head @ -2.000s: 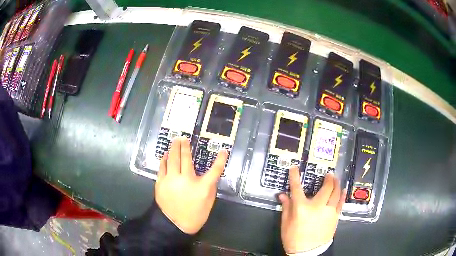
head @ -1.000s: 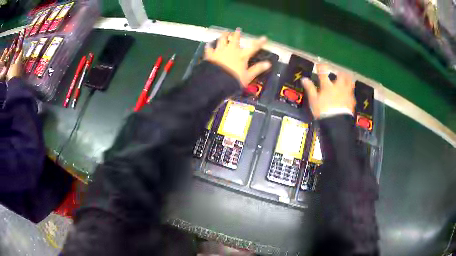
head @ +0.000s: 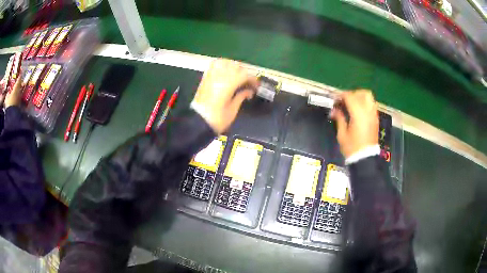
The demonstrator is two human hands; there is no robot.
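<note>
Keypad phones with pale, bright screens, such as this one (head: 240, 173) and this one (head: 299, 186), lie face up in the near row of the clear tray (head: 261, 226). My left hand (head: 224, 96) is at the tray's far left, shut on a phone (head: 267, 88) seen nearly end-on. My right hand (head: 356, 120) is at the far right, shut on another phone (head: 322, 99), of which only a pale end shows. Fingers hide most of both. A black cover with a red oval (head: 385, 141) shows partly beside my right wrist.
Left of the tray lie red pens (head: 156, 110) and a black handset (head: 109, 96) with a cable. Another worker's hand (head: 14, 90) holds a phone by a filled tray (head: 64, 69). A pale rail (head: 176, 59) and post (head: 130, 26) border the green belt (head: 240, 32).
My hands have lifted phones from the tray's far row, where they were reaching over them. Earlier both hands were on the near-row keypads. Near-row screens that were dark are now bright.
</note>
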